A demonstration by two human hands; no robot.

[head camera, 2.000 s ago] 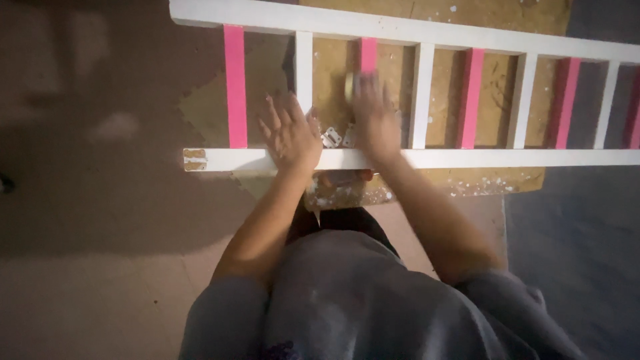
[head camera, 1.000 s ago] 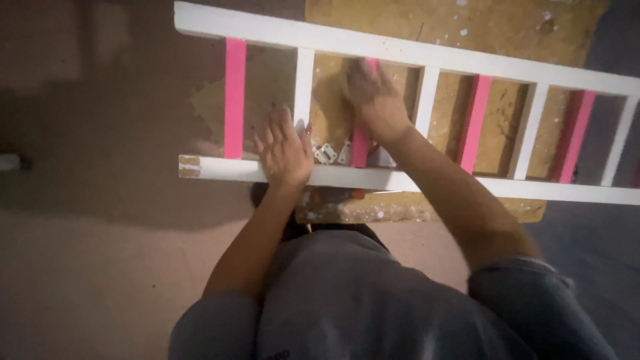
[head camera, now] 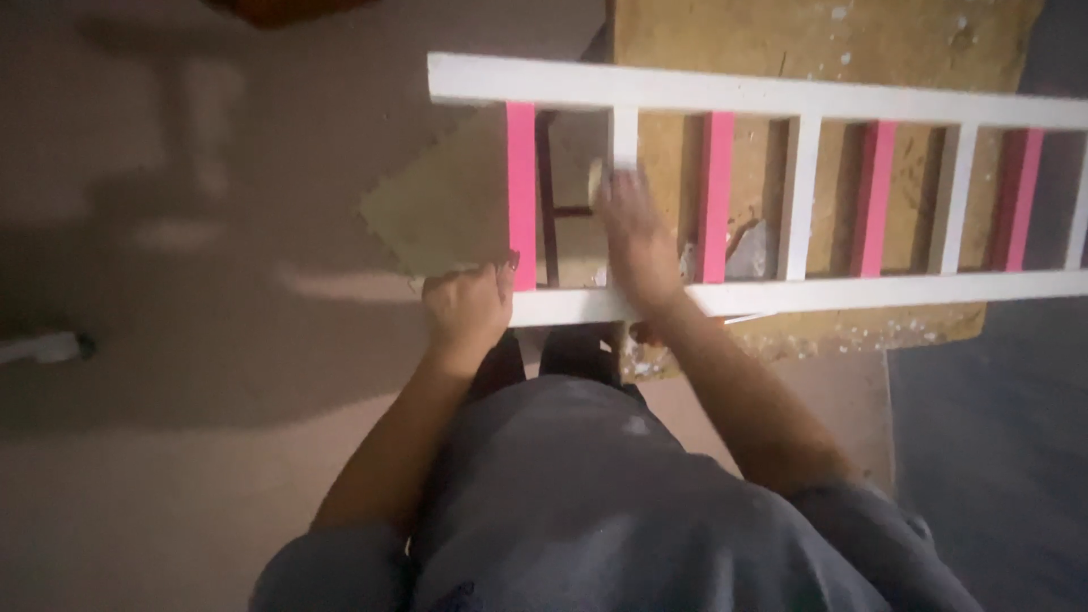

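Observation:
A wooden ladder-like frame has two white side rails [head camera: 850,299] joined by alternating white and pink crossbars. My left hand [head camera: 472,310] is closed around the left end of the near rail, beside the leftmost pink crossbar [head camera: 521,195]. Over the first white crossbar [head camera: 625,136] lies my right hand [head camera: 636,229], blurred, with a small pale pad or block [head camera: 595,183] at its fingers; its exact kind is unclear. Right of that hand stands another pink crossbar [head camera: 716,195]. The far rail [head camera: 680,85] runs beyond both hands.
A paint-spotted wooden table [head camera: 816,34] lies under the frame, whose left end overhangs it. A pale sheet [head camera: 442,204] lies below that end. Between crossbars is a whitish, pointed object [head camera: 750,251]. A white object [head camera: 42,348] lies far left on the floor.
My right hand has moved left from the pink crossbar to the first white one. My left hand has moved left along the near rail and closed around its end. The view has shifted.

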